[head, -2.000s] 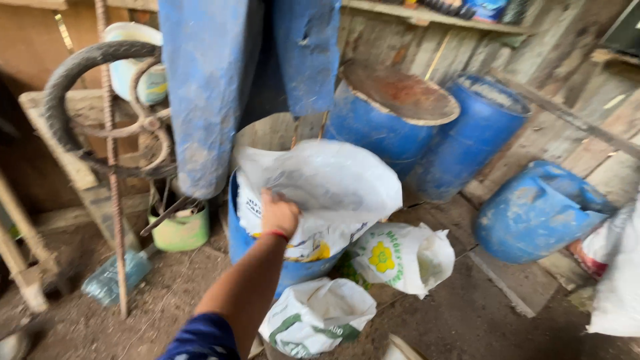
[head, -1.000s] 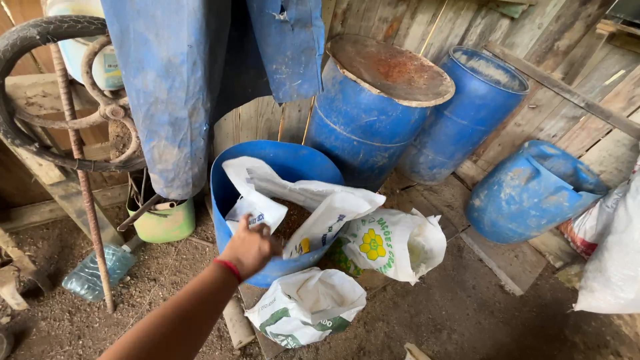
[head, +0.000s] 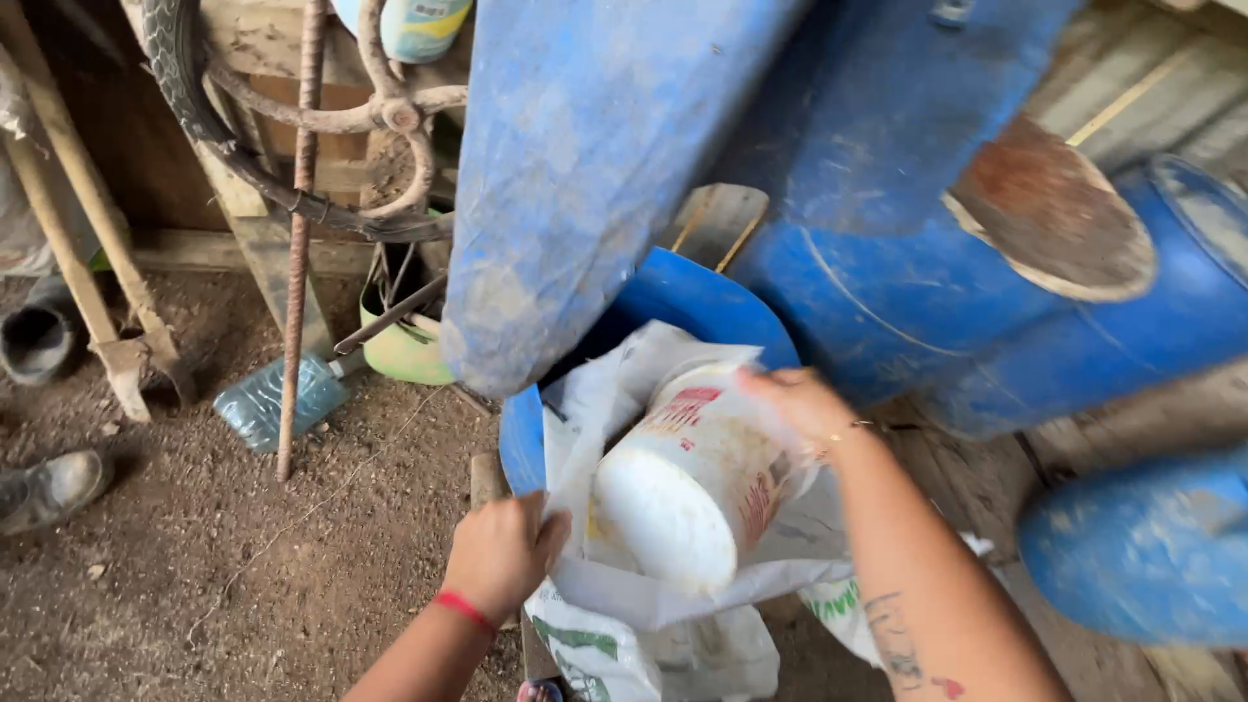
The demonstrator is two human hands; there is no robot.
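Observation:
A white plastic bucket (head: 717,448) with red print lies tilted inside the open mouth of a white woven sack (head: 624,375). My right hand (head: 795,400) is on the bucket's upper right side; its fingers are blurred. At the sack's left edge, my left hand (head: 507,546) is closed on the sack's rim. The sack sits in an open blue plastic barrel (head: 717,297). Below it stands a second white sack with green print (head: 673,653), and another white sack (head: 848,619) shows partly behind my right forearm.
Blue dirty trousers (head: 585,166) hang over the barrel's left side. Blue drums (head: 877,302) stand to the right, one under a rusty round lid (head: 1058,214). At left are a rusty rebar rod (head: 299,244), a tire (head: 195,117), a plastic bottle (head: 283,400), a green container (head: 409,341) and a boot (head: 58,487).
My left hand has come to the sack's rim. The white bucket, not visible in the earlier frames, is now in the sack's mouth under my right hand. The view has moved closer to the barrel.

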